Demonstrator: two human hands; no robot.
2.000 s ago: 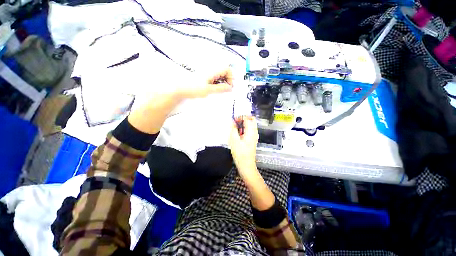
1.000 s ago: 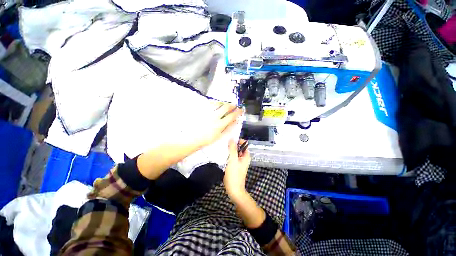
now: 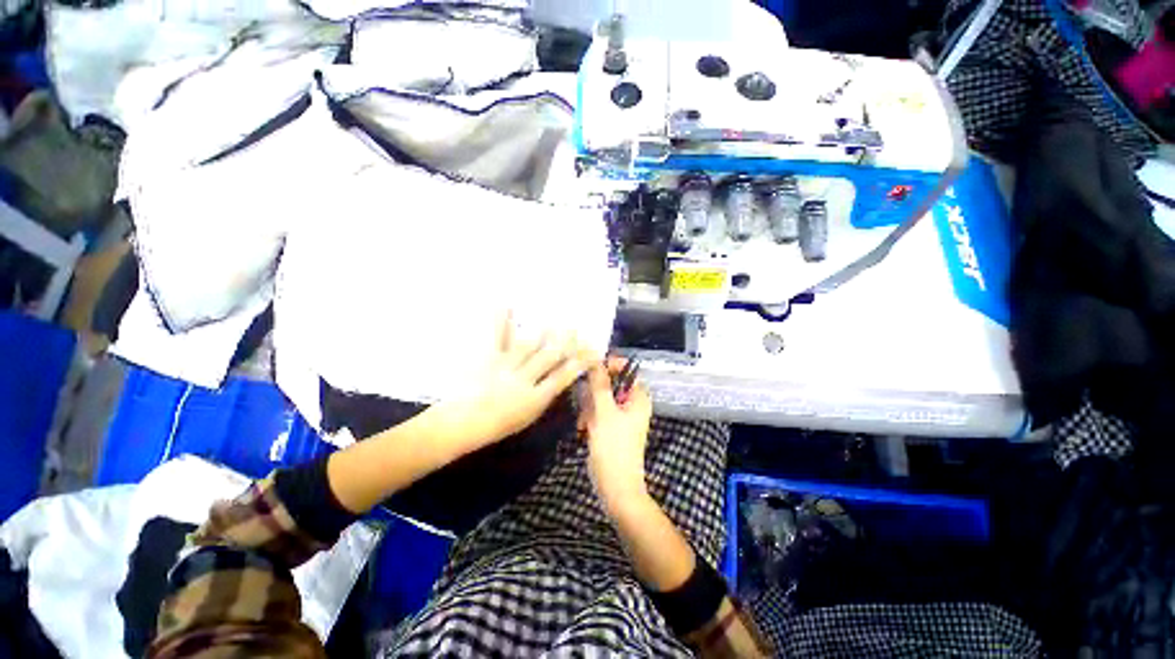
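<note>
White garment panels (image 3: 425, 264) with dark stitched edges cover the table left of the overlock machine (image 3: 799, 129). One panel's edge runs beside the dark presser foot area (image 3: 644, 225). My left hand (image 3: 522, 382) lies on the panel near the table's front edge, fingers spread. My right hand (image 3: 616, 418) is at the panel's front corner, its fingertips close to my left ones, with a small dark tool (image 3: 625, 380), perhaps thread snips, in its fingers. A black piece (image 3: 477, 476) hangs below the panel, partly hidden by my left arm.
Stacked white and black panels (image 3: 77, 547) lie at the lower left by a blue surface (image 3: 213, 431). A blue bin (image 3: 876, 502) with dark contents is below the table. Checked cloth (image 3: 554, 566) covers my lap. Black garments (image 3: 1082, 270) are at the right.
The panel has come down and forward past the presser foot, and its edge now lies beside the foot. My left hand has moved down from near the foot to beside my right hand.
</note>
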